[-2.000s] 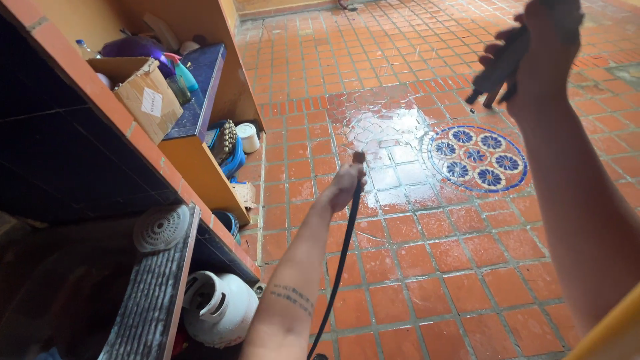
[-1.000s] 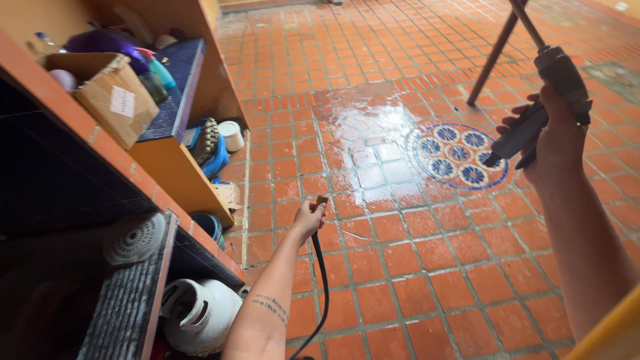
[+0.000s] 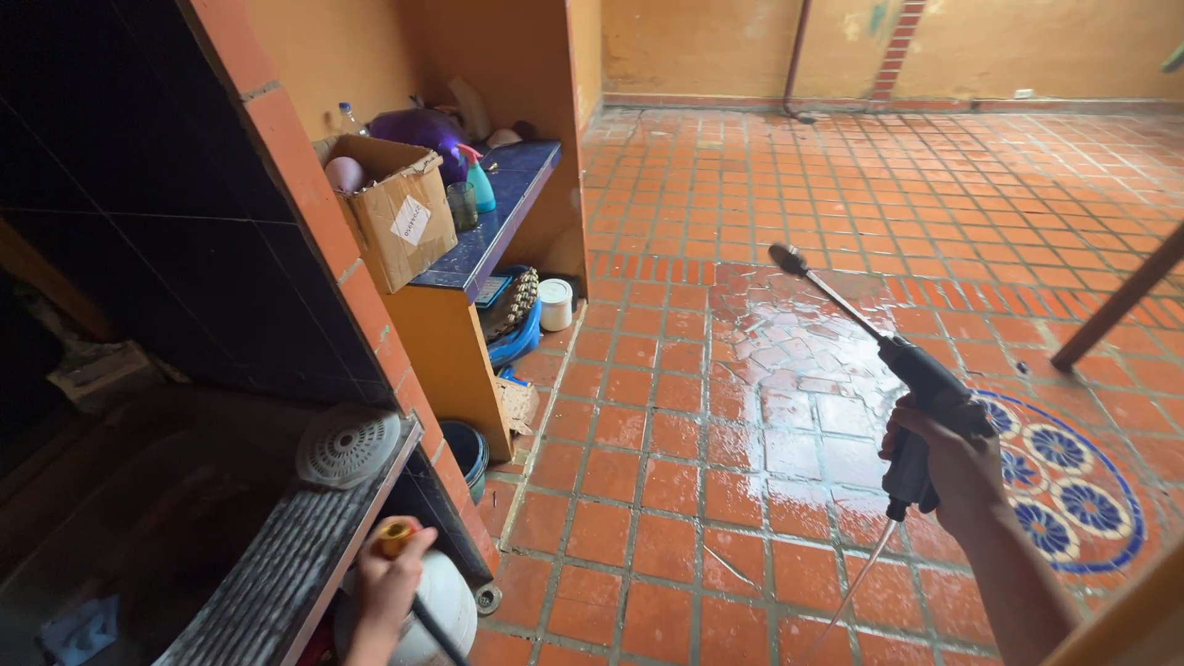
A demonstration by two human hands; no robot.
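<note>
In the head view my right hand [image 3: 953, 462] grips the black handle of a pressure-washer spray gun [image 3: 934, 388]. Its thin metal lance points up and left over the wet tiles, ending in a dark nozzle [image 3: 788, 260]. A thin pale hose [image 3: 860, 578] runs down from the grip. My left hand [image 3: 393, 573], at the lower left, is closed around a brass-coloured hose fitting [image 3: 395, 535]; a black hose [image 3: 437, 629] trails below it. Behind that hand stands a white gas cylinder [image 3: 444, 601], partly hidden.
A ribbed washboard sink [image 3: 268, 546] with a round grey strainer-like cover [image 3: 347, 446] lies left. Beyond it, a cardboard box [image 3: 402, 217] and a spray bottle [image 3: 477, 183] stand on a blue-topped shelf [image 3: 518, 185]. A dark bucket [image 3: 465, 458] is below. A brown post [image 3: 1124, 296] rises at right.
The view has swung left and up. My left hand has moved from over the floor tiles to beside the cylinder, fitting still held. The spray gun's lance and nozzle have come into view.
</note>
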